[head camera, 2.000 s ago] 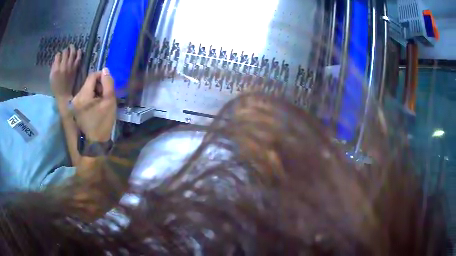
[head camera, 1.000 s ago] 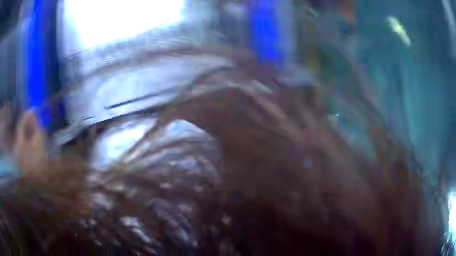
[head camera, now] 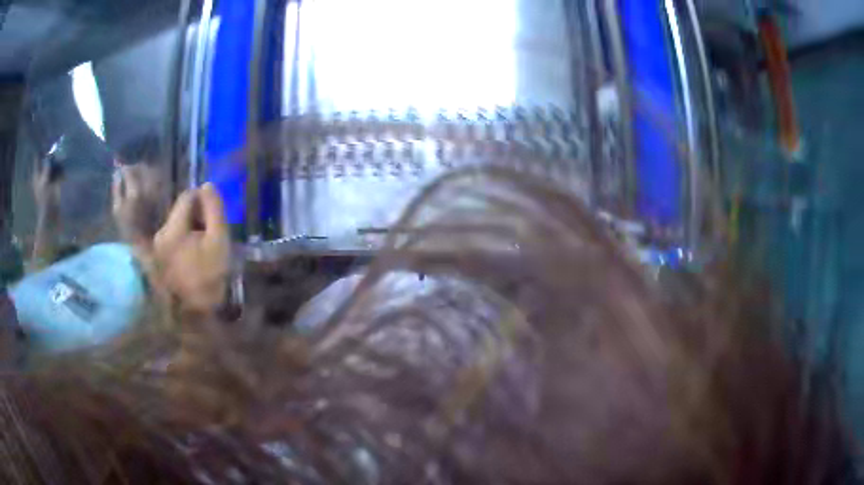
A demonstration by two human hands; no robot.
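My left hand (head camera: 192, 248) is at the left, beside the near end of the left blue belt (head camera: 227, 123). Its thumb and fingers are bent towards each other; blur hides whether anything is between them. My right hand is not visible; hair covers the lower picture. Rows of small dark metal parts (head camera: 369, 152) lie across the silver work plate (head camera: 379, 204), right of my left hand. Strong white glare covers the plate's far part.
A coworker's light blue sleeve (head camera: 81, 294) and hand (head camera: 137, 194) are close on the left. Bright rails flank the belts. A second blue belt (head camera: 652, 114) runs right of the plate. An orange bar (head camera: 779, 85) stands at the far right.
The view swung away to the right and then back. My left hand is again beside the left belt, fingers still bent. The coworker's hand now appears blurred behind mine, off the parts.
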